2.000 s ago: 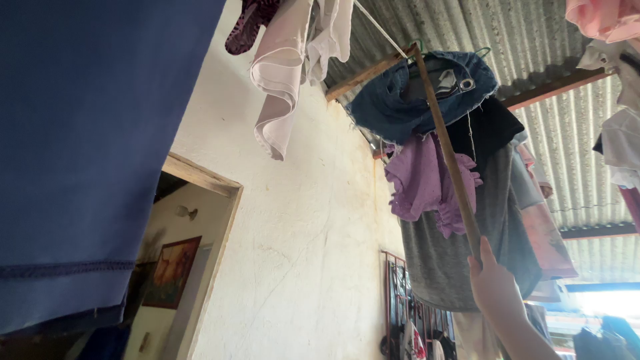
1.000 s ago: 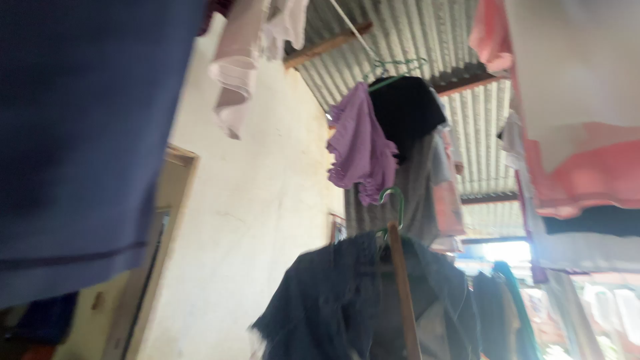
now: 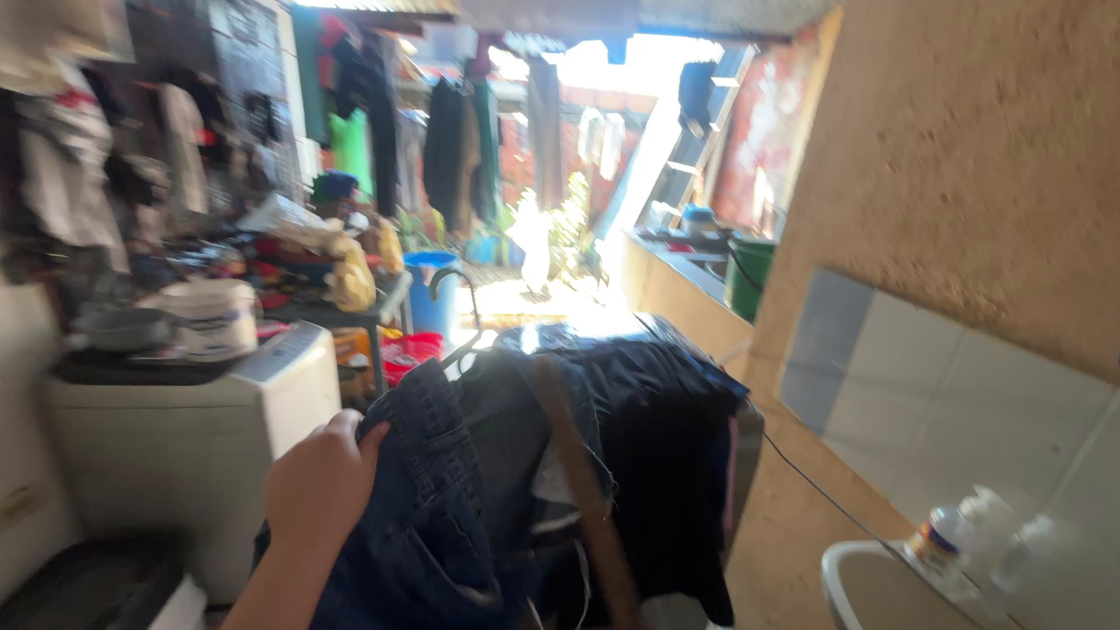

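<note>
My left hand is closed on the waistband of a blue denim garment, lower centre. The garment hangs on a clothes hanger whose curved hook stands above it. A wooden stick runs upright across the denim; its lower end is out of frame, and so is whatever holds it. My right hand is not in view. Just behind and to the right, dark clothes lie draped over something that they mostly hide.
At left stands a white washing machine with a white bucket on top. Behind are a cluttered table and a blue bin. A sink with pump bottles is at lower right, beside a tiled wall. Clothes hang farther back.
The denim garment, earlier up by the roof, then lower on the stick, is now low in front of me. My left hand has come into view on it. The view has swung down towards the yard.
</note>
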